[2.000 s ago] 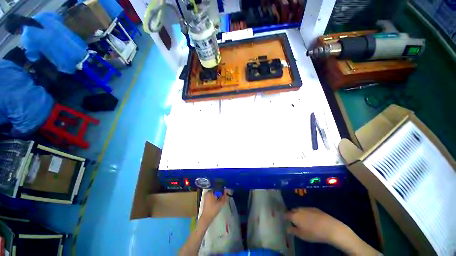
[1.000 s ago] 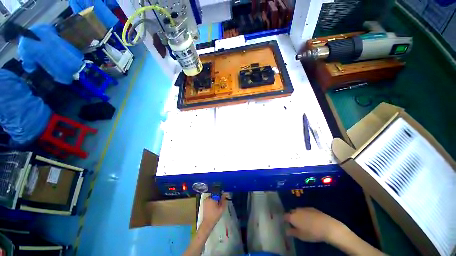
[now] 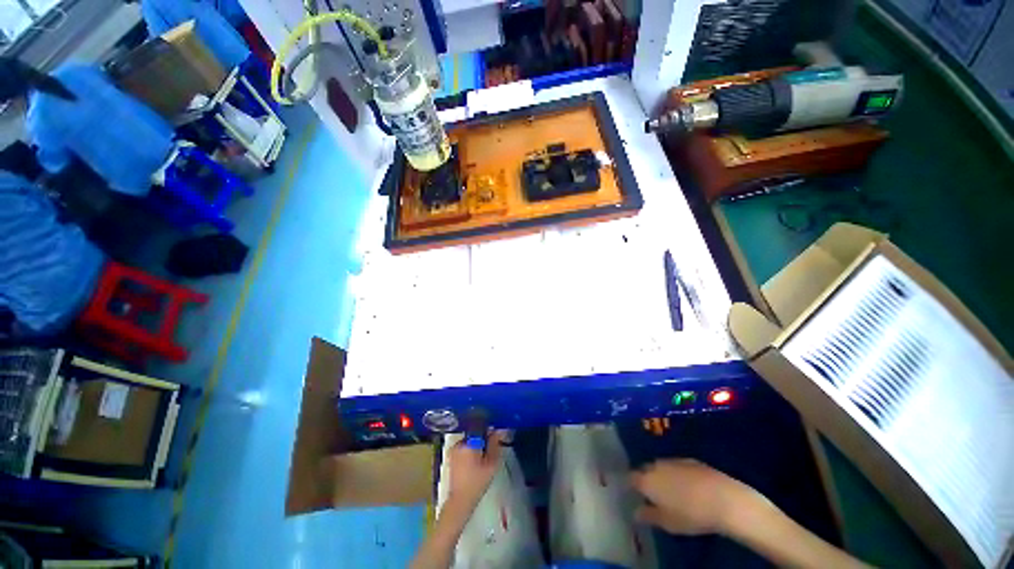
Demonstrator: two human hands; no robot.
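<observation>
My left hand [image 3: 471,469] is at the blue front panel [image 3: 534,402], its fingers on a dark knob with a blue part [image 3: 476,440]. My right hand [image 3: 687,496] is over my right thigh, fingers curled; whether it holds anything cannot be told. The press head cylinder [image 3: 413,125] stands over the left fixture nest [image 3: 441,191] on the orange fixture plate [image 3: 500,128]. The cylinder partly hides that nest. The right fixture nest [image 3: 560,175] is uncovered. The dark tweezers [image 3: 674,291] lie on the white table [image 3: 523,300].
At right an open carton [image 3: 817,278] holds a white sheet with dark strips [image 3: 878,345]. A heat gun [image 3: 795,102] rests on a brown block [image 3: 778,161]. An empty carton [image 3: 378,472] is below left. Two seated workers in blue [image 3: 95,133] and a red stool [image 3: 142,311] are at left.
The cylinder and its yellow hose look shifted relative to the plate since two seconds ago, and more of the left nest shows. The view has shifted slightly. My hands keep their places.
</observation>
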